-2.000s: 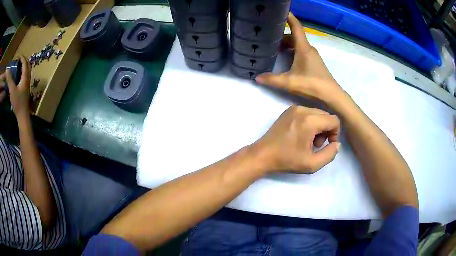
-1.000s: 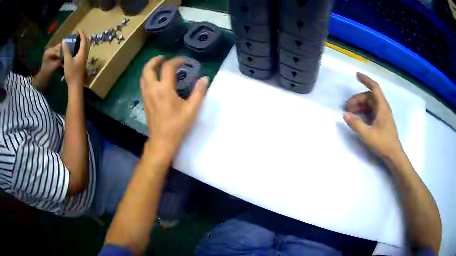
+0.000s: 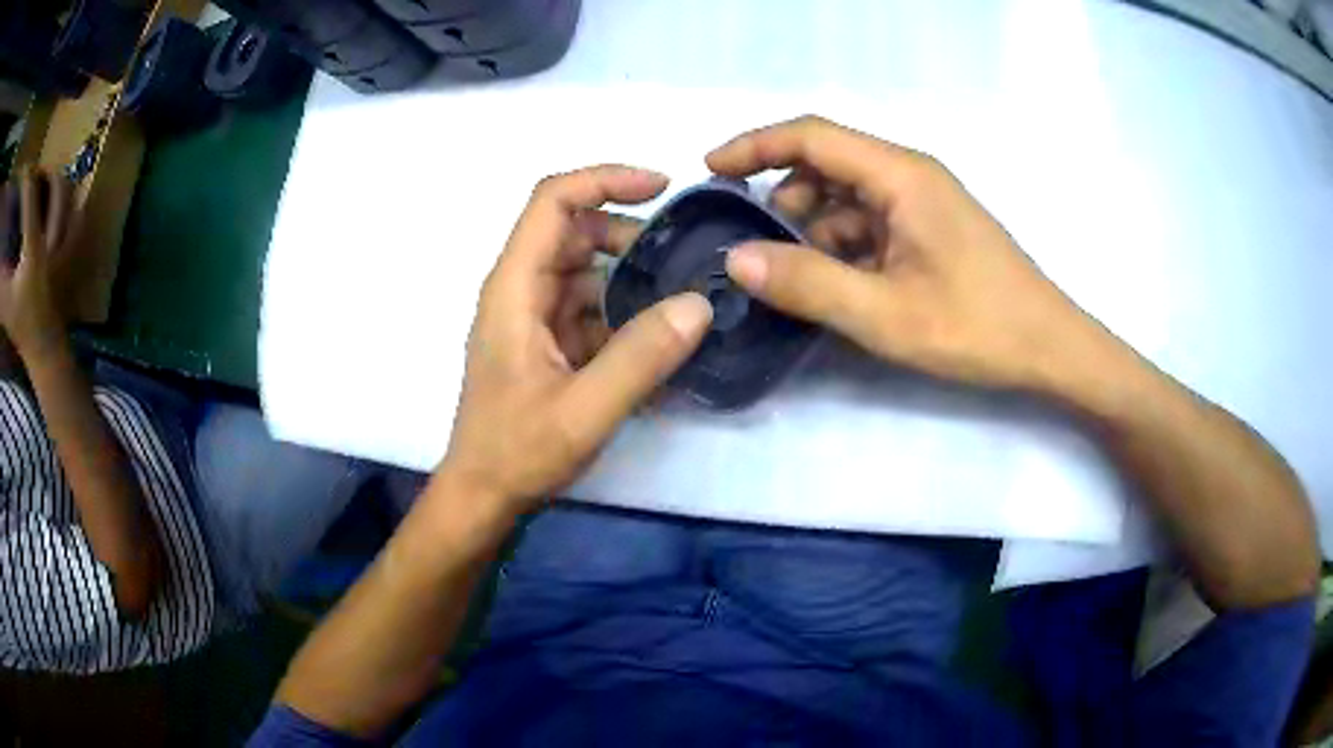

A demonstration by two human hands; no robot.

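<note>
A dark grey plastic housing [image 3: 716, 358] is held above the white foam sheet, its hollow side towards me, with a round boss in the middle. My left hand [image 3: 563, 329] holds it from the left, the thumb inside on the boss. My right hand [image 3: 892, 271] is at its upper right side, the thumb tip inside beside the boss and the other fingers curled behind the rim. Whether a small part is under the thumbs cannot be told.
Stacked housings [image 3: 490, 32] stand at the top left of the white foam sheet [image 3: 395, 234]. More housings [image 3: 256, 62] stand on the green bench top [image 3: 205, 219] further left. A cardboard tray [image 3: 103, 219] and a neighbour in a striped shirt [image 3: 66, 541] are at the far left.
My left hand has come back from the housings on the green bench, and a housing is now between both hands. The right hand has moved in to it. The view has shifted.
</note>
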